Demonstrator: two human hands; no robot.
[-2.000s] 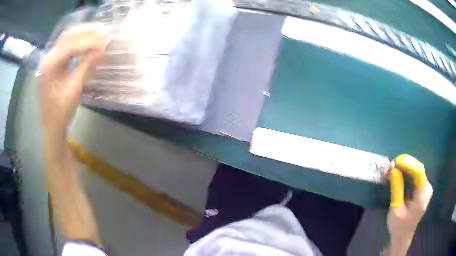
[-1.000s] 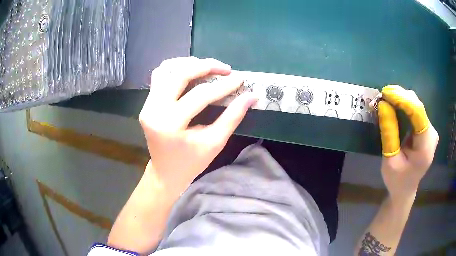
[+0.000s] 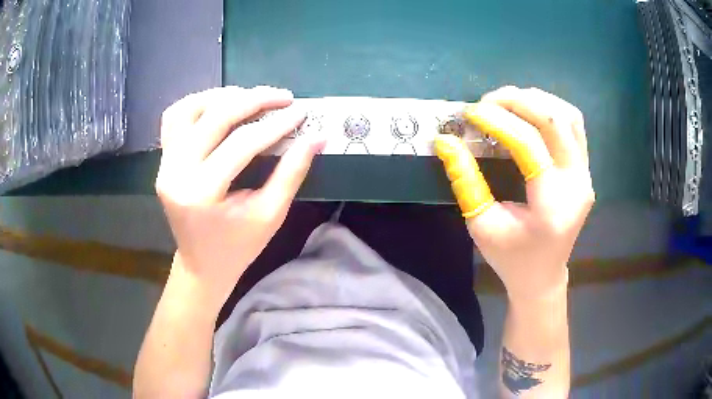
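Note:
A white strip with a row of round positions lies across the green mat in front of me. A dark round part sits on its middle; the neighbouring circle looks paler. My left hand is over the strip's left part, thumb and finger around a small round part, partly hidden. My right hand, with yellow cots on thumb and index finger, has its fingertips around a dark round part on the strip's right part. The strip's ends are hidden under my hands.
A stack of clear ribbed trays stands at the left, beside a grey board. Layered dark and silver strips stand at the far right. The green mat's front edge runs just before my lap.
My left hand has come from the tray stack to the strip. My right hand has moved inward from the strip's right end to a round position. The view has shifted right.

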